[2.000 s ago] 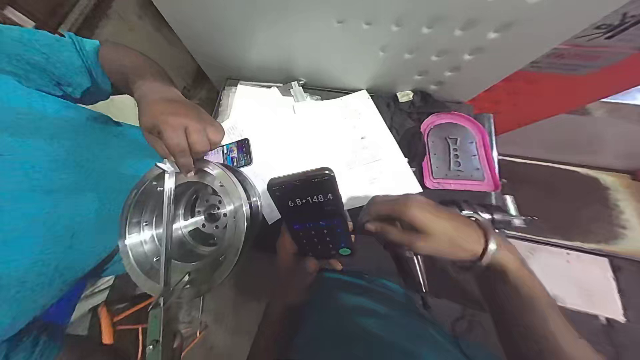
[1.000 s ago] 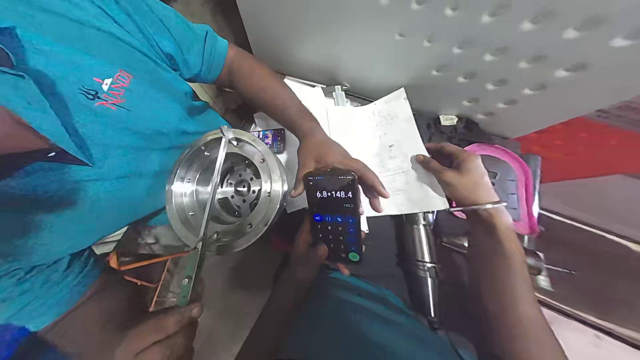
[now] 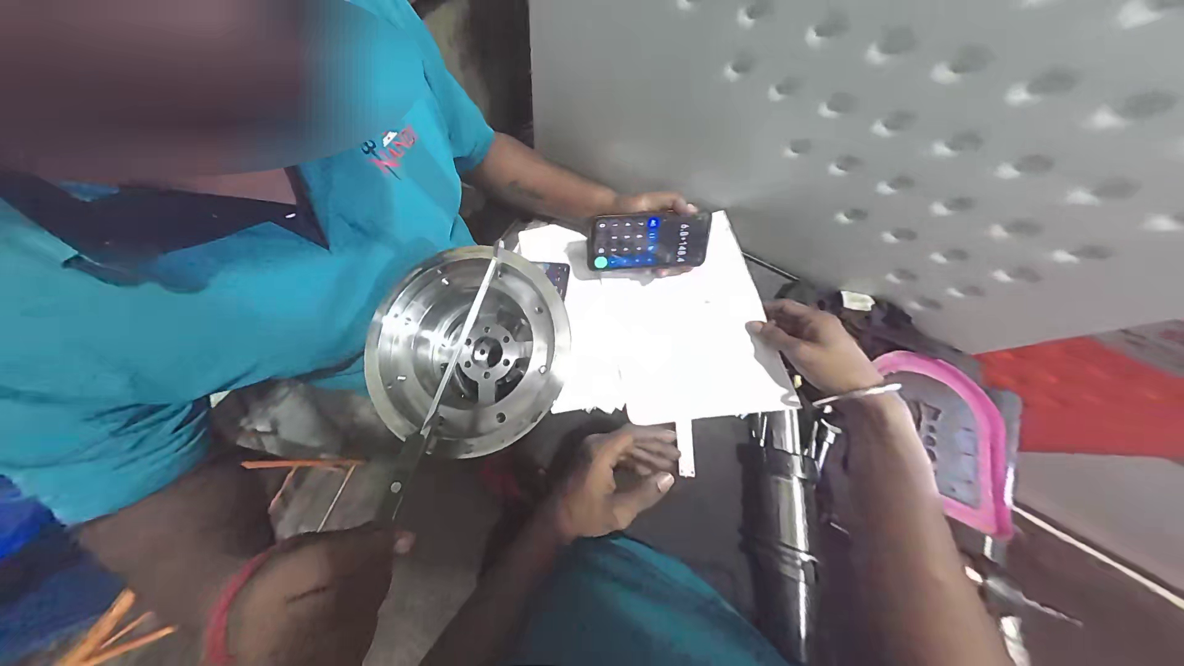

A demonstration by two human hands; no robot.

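My right hand [image 3: 819, 347] pinches the right edge of a white paper sheet [image 3: 694, 342], thumb against the paper. Below the sheets, my left hand [image 3: 615, 481] is empty with curled fingers apart, beside a narrow metal strip [image 3: 684, 449] jutting from under the paper. A co-worker's hand [image 3: 652, 203] holds a smartphone [image 3: 647, 242] with a calculator on its screen, over the paper's upper part. Left of the sheets is a round machined metal flange part [image 3: 472, 351]; across its face lies a thin metal blade [image 3: 462, 342], whose dark handle is at the co-worker's other hand [image 3: 324, 573].
A second phone [image 3: 555, 276] lies partly behind the flange part's rim. Right of my legs stands a shiny metal cylindrical tool [image 3: 782, 527]. A pink-rimmed tray [image 3: 994, 444] is beyond my right forearm. A dimpled grey panel [image 3: 832, 139] rises behind, with a red surface [image 3: 1091, 393] at right.
The calculator phone has gone from my left hand to the co-worker's hand, turned sideways and farther up over the paper. My right hand stays at the sheet's edge. The view has shifted.
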